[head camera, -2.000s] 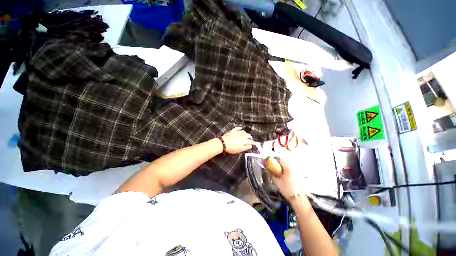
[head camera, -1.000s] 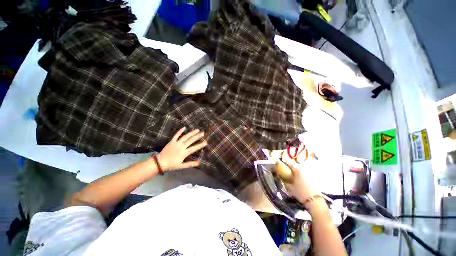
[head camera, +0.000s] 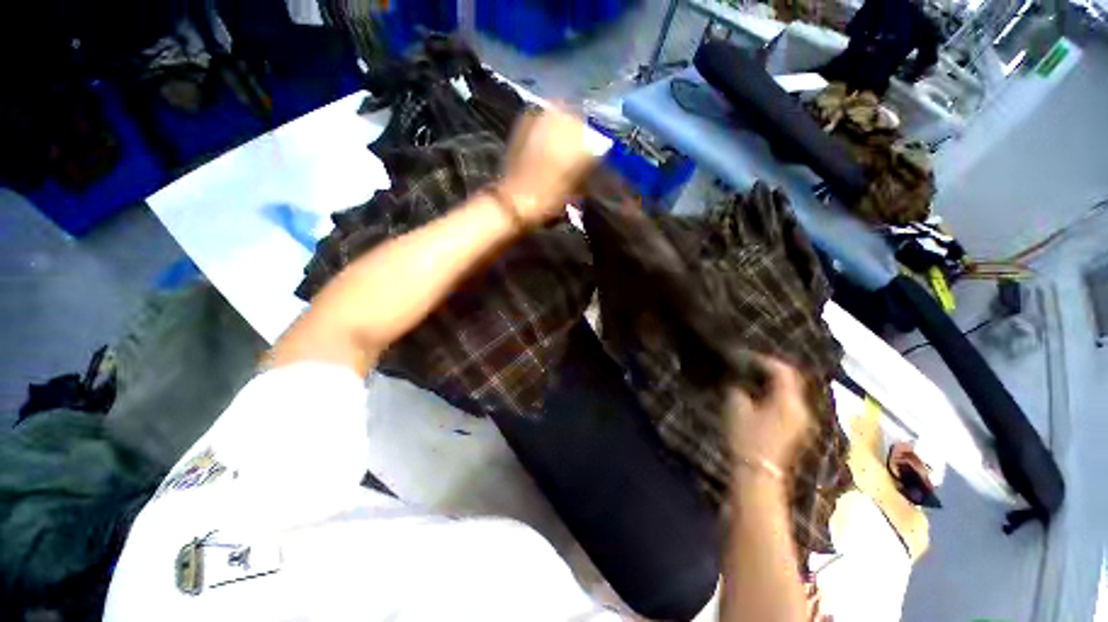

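Observation:
My left hand [head camera: 549, 158] is raised at the upper middle, blurred, closed on one end of a brown plaid piece [head camera: 656, 270]. My right hand [head camera: 768, 419] is lower right, also blurred, closed on the other end, so the piece stretches between them above the table. Below it the black padded pressing arm [head camera: 608, 486] lies bare at its rounded near end. One plaid pile [head camera: 486, 334] lies left of the arm and another plaid pile [head camera: 778, 292] lies right of it. The iron is not in view.
A tan sheet [head camera: 877, 468] with a small dark and reddish item [head camera: 911, 474] lies at the right. Black padded arms [head camera: 984, 401] stand beyond the table. Blue bins [head camera: 547, 22] are at the back. The white table top [head camera: 261, 207] shows at left.
My right hand has let go of the iron and holds cloth. My left hand has risen from the plaid and grips it. The plaid is off the padded arm's near end. The view has turned.

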